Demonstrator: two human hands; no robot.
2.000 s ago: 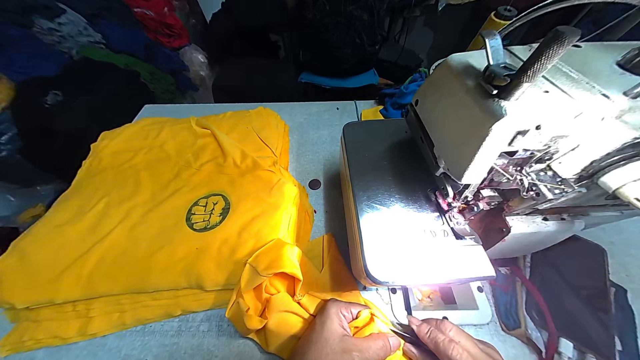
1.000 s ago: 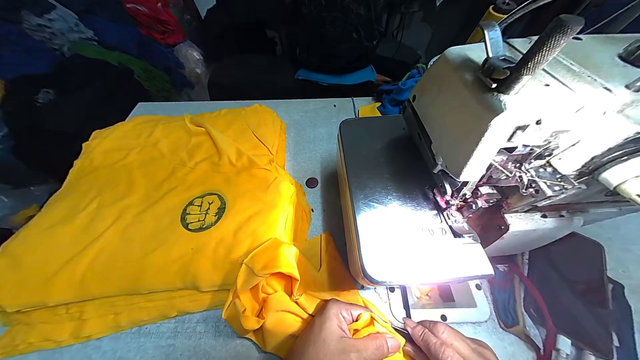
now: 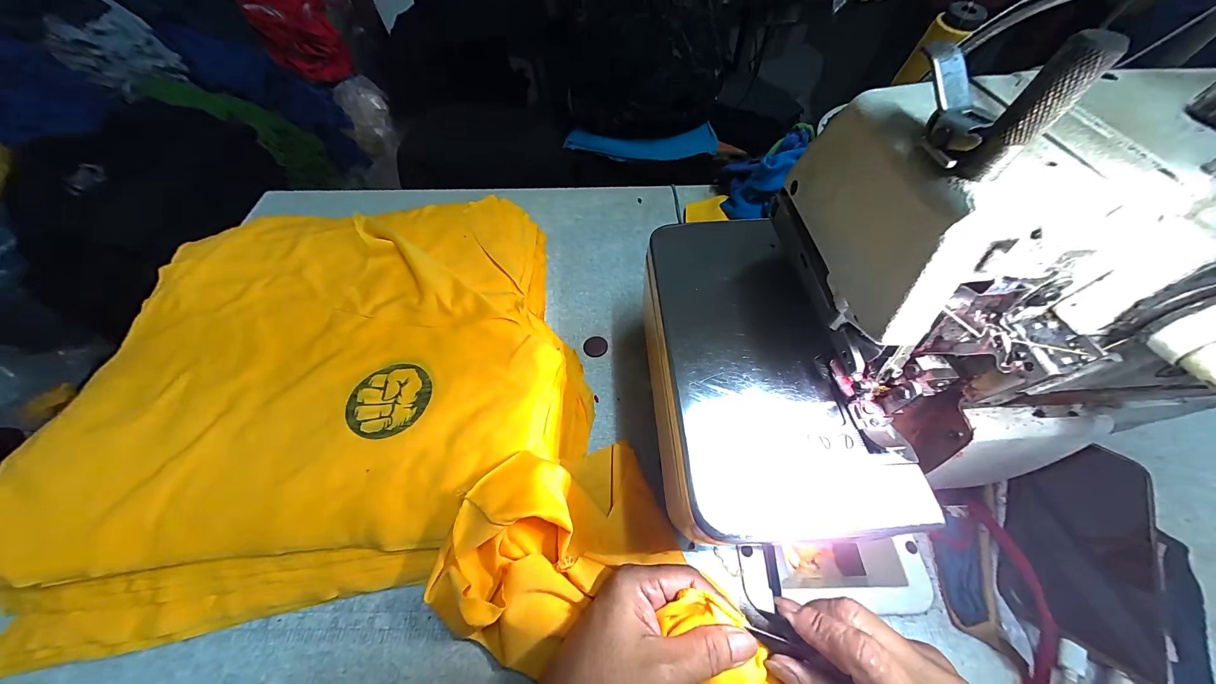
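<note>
At the lower middle, my left hand (image 3: 646, 632) grips a bunched yellow fabric piece (image 3: 518, 570), its thumb pressing the cloth. Close on its right, my right hand (image 3: 855, 646) holds a dark, slim metal tool (image 3: 793, 638), whose tip touches the yellow cloth; its exact kind is not clear. Both hands are below the lit flat bed (image 3: 750, 380) of an overlock-type sewing machine (image 3: 893, 218). A stack of yellow fabric pieces (image 3: 285, 380) with a round dark fist print (image 3: 388, 401) lies to the left.
The machine's needle area (image 3: 883, 380) is right of the bed. Blue cloth (image 3: 769, 176) lies behind it. Dark fabric pieces (image 3: 1083, 551) and a red cord (image 3: 1021, 570) are at the lower right. Piled garments (image 3: 142, 161) stand beyond the table (image 3: 608, 214) at the upper left.
</note>
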